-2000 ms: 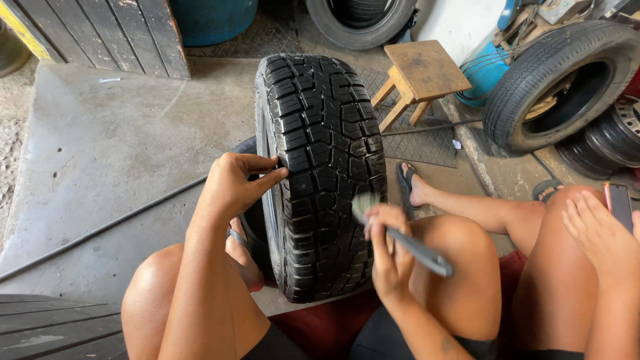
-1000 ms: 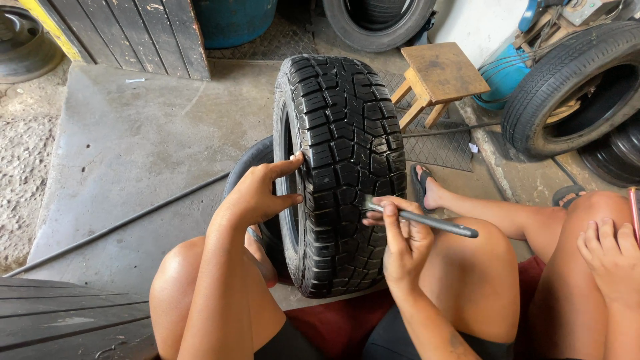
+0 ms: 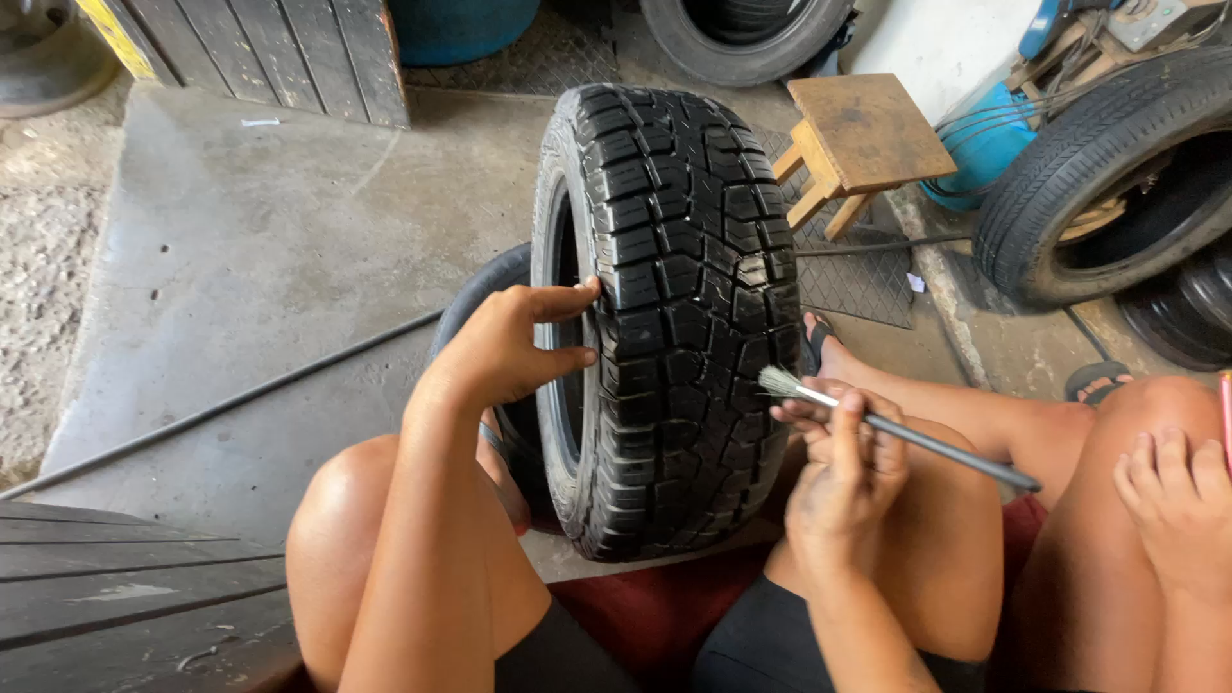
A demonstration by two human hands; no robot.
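A black car tyre [image 3: 683,318] with a wet-looking, shiny tread stands upright between my knees. My left hand [image 3: 520,342] rests its fingertips on the tyre's left shoulder, with thumb and forefinger apart. In my right hand [image 3: 847,452] is a slim paintbrush [image 3: 924,442] with a dark handle and pale bristles. The bristles point left, close to the right side of the tread; whether they touch it I cannot tell. Behind my left hand, another tyre [image 3: 481,289] or tube lies low on the floor, partly hidden.
A wooden stool [image 3: 871,130] stands beyond the tyre. Another tyre [image 3: 1097,183] leans at the right, and more tyres [image 3: 746,38] sit at the back. A hose [image 3: 241,390] crosses the floor at left. At the right edge sits another person, a hand [image 3: 1179,491] on the knee.
The brush, blurred over the tread two seconds ago and at the tread one second ago, is now at the tread's right side. My left hand stays at the tyre's left shoulder.
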